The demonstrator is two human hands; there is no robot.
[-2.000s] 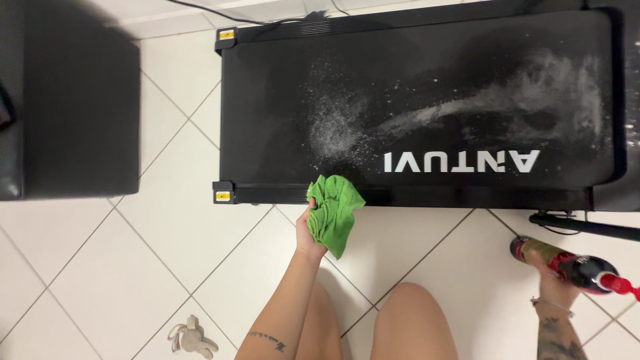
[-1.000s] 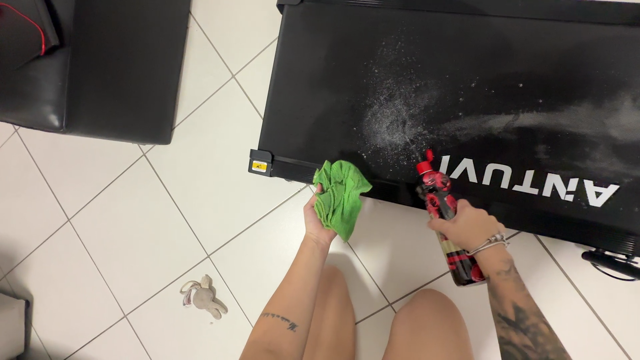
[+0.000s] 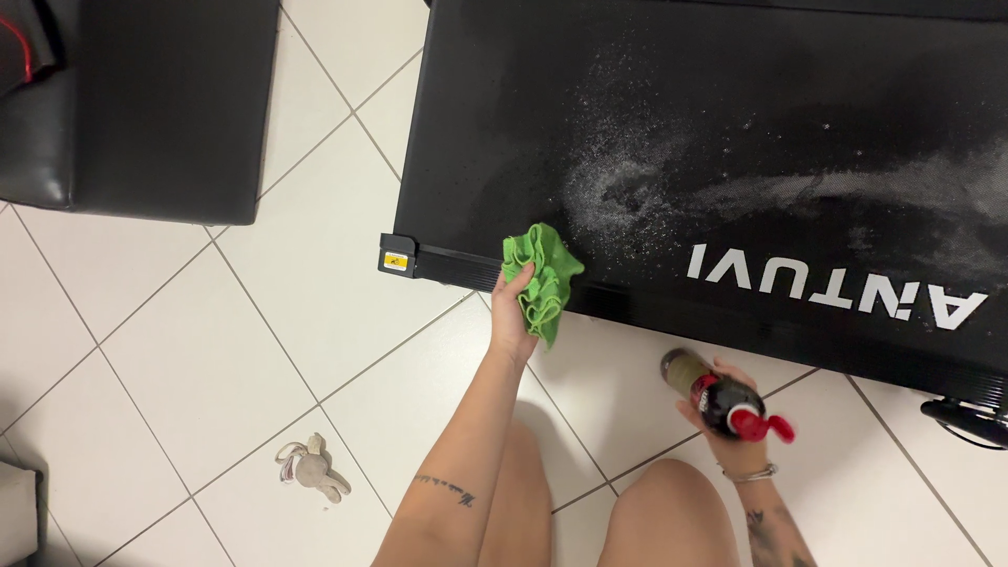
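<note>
My left hand (image 3: pixel 516 315) grips a crumpled green cloth (image 3: pixel 543 279) at the near edge of a black treadmill (image 3: pixel 488 142). The cloth overlaps the side rail. White powder or residue is scattered over the treadmill's belt, with a dark patch (image 3: pixel 626 193) in the middle of it and a pale streak (image 3: pixel 850 185) running right. White lettering stands upside down near the rail. My right hand (image 3: pixel 728 402) holds a dark bottle (image 3: pixel 709 394) above the tiled floor, on the near side of the treadmill. The bottle's red flip cap is open and points toward the lower right.
A black padded seat (image 3: pixel 169 110) stands at the upper left. On the floor tiles (image 3: pixel 213 354) lies a small grey plush rabbit (image 3: pixel 313 470). A black cable (image 3: pixel 965 421) shows beside the treadmill at the right. A pale object (image 3: pixel 17 516) is at the lower left edge.
The bottle, held over the rail a second ago, has moved back toward me, off the treadmill. A dark patch now shows in the powder. My left hand still holds the cloth.
</note>
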